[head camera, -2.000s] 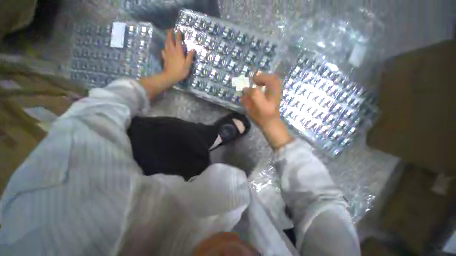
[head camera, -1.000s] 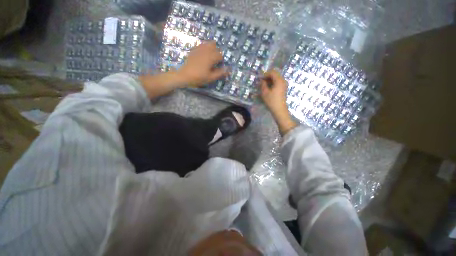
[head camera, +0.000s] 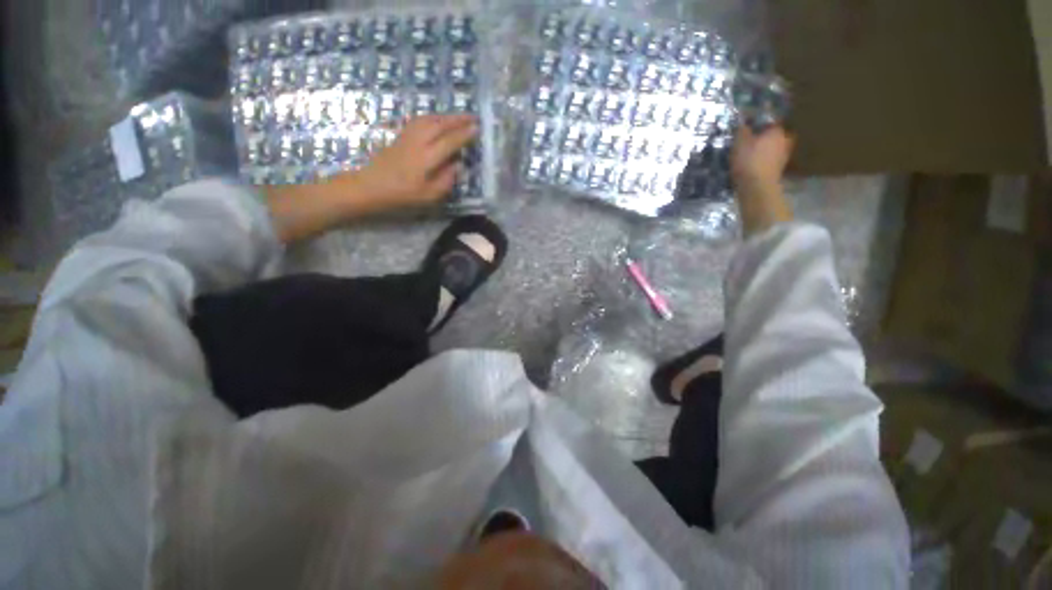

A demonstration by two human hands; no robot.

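Note:
A blister tray with silver and dark parts lies at the upper middle left. My left hand lies on its right part, palm down, fingers slightly apart, holding nothing visible. A second filled tray lies just right of it, with strong glare. My right hand is at the right edge of this second tray, fingers curled. Its fingertips are blurred, and I cannot tell whether they grip the edge or a part.
A tray stack with a white label stands at the left. More trays show at the top left. A pink stick and crinkled plastic wrap lie on the floor between my sandals. Brown cartons stand at the right.
The view has shifted to the right, so trays appear further left. My right hand has moved from the middle tray's right edge to the far side of the right tray. The pink stick now shows.

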